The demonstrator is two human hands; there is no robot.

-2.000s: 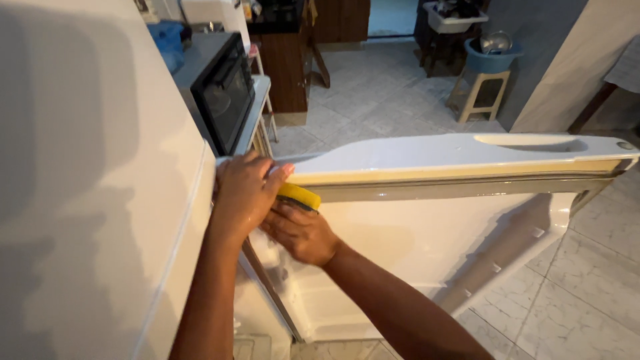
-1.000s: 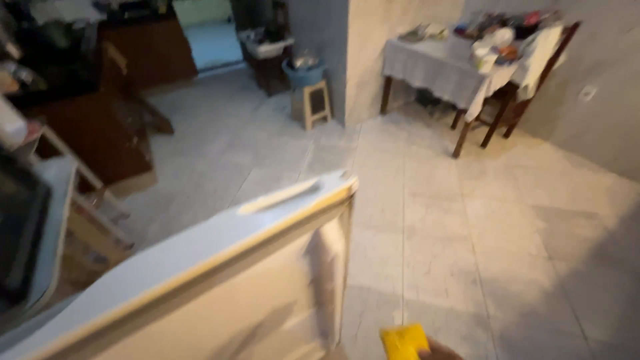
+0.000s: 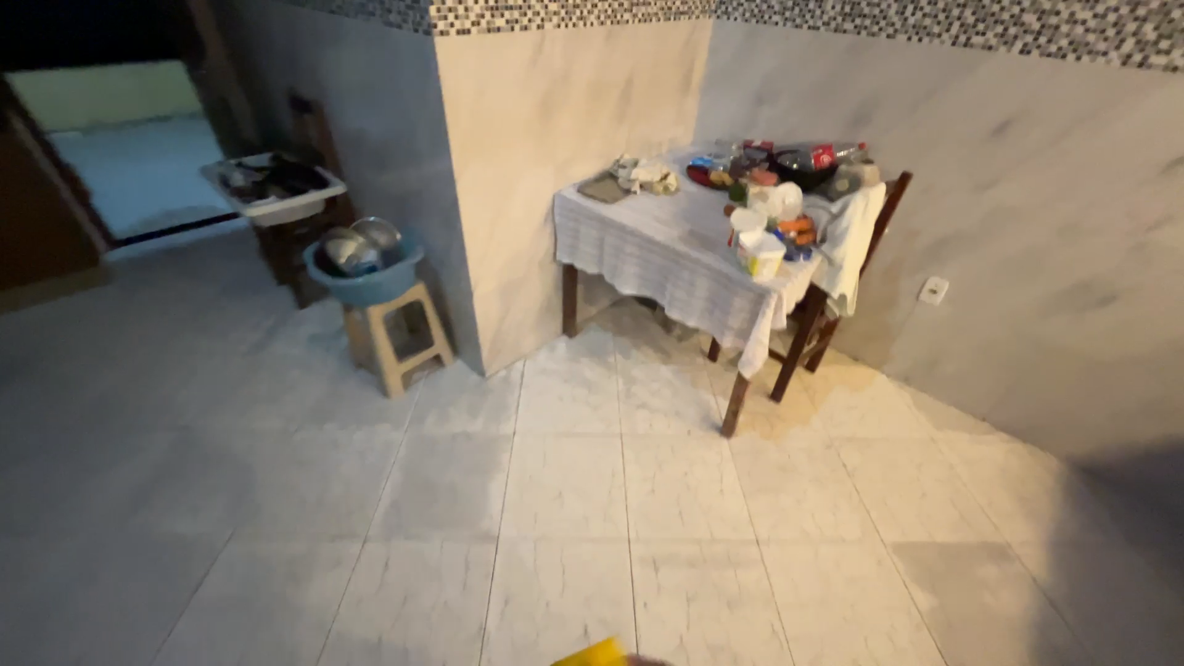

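At the bottom edge of the head view, a yellow sponge (image 3: pixel 592 653) shows only its upper part. A sliver of my right hand (image 3: pixel 647 660) touches its right side and holds it; the rest of that hand is cut off by the frame. My left hand is out of the picture. Pale floor tiles lie beyond the sponge.
A table with a white cloth (image 3: pixel 647 236) bears bottles, tubs and cloths, with a wooden chair (image 3: pixel 885 222) at its right. Left of a wall corner, a blue basin (image 3: pixel 375 289) of metal ware sits on a plastic stool (image 3: pixel 393 342), near a white sink-like tray (image 3: pixel 287 208).
The view has swung far to the right, and the white appliance door has left it. Both hands were at that door's edge; now only a bit of my right hand shows, with the sponge.
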